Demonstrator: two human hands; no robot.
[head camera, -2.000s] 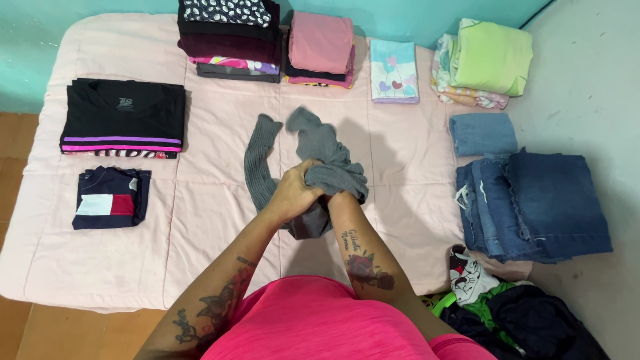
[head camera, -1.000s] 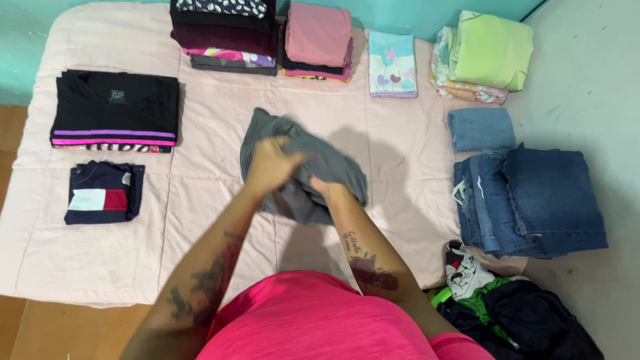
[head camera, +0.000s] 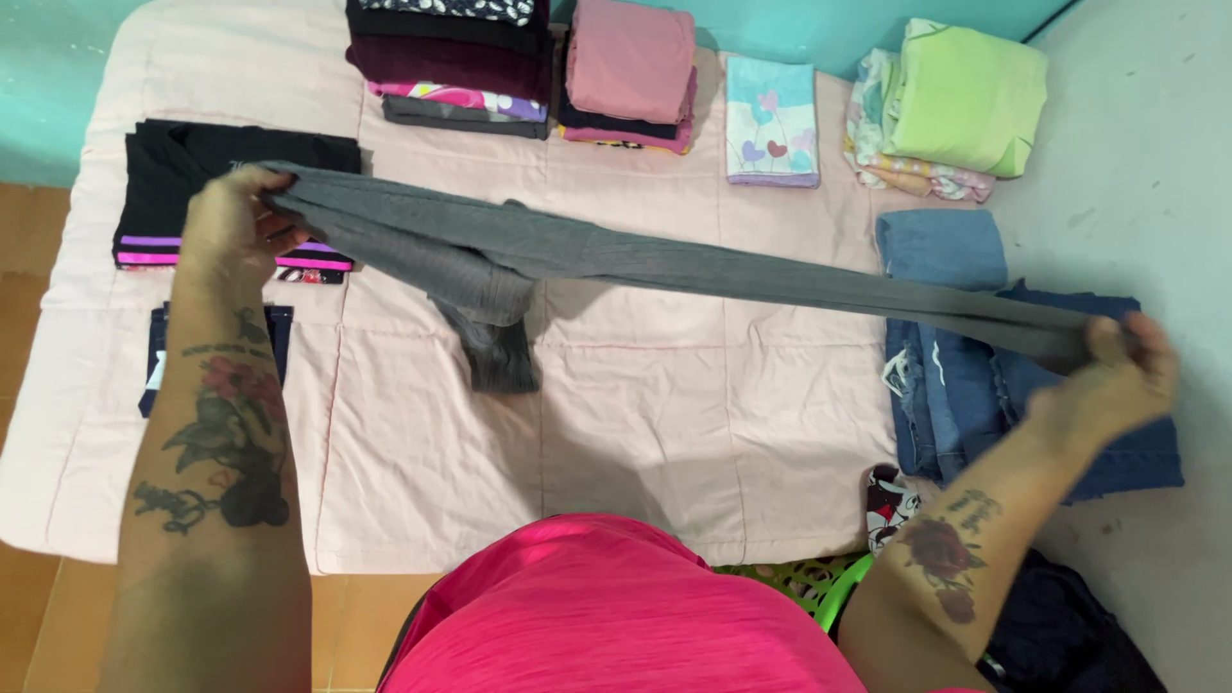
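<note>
A grey ribbed knit garment (head camera: 597, 252) is stretched out above the bed between my two hands. My left hand (head camera: 236, 217) grips one end, over the folded black top (head camera: 250, 154) with purple and pink stripes. The other end is held by my right hand (head camera: 1121, 371), over the stack of folded blue jeans (head camera: 1145, 452); this hand is slightly blurred. A ribbed part of the garment hangs down near its left end, above the pink quilt (head camera: 635, 414).
Folded dark clothes (head camera: 452, 67), pink clothes (head camera: 630, 63), a heart-print cloth (head camera: 772, 125) and green fabric (head camera: 967, 96) line the far edge. A folded navy item (head camera: 279, 337) lies partly behind my left forearm. A green basket (head camera: 837, 587) stands at the near right.
My hands were close together on the bunched grey garment over the middle of the bed. They have moved far apart, and the garment is now drawn out long between them.
</note>
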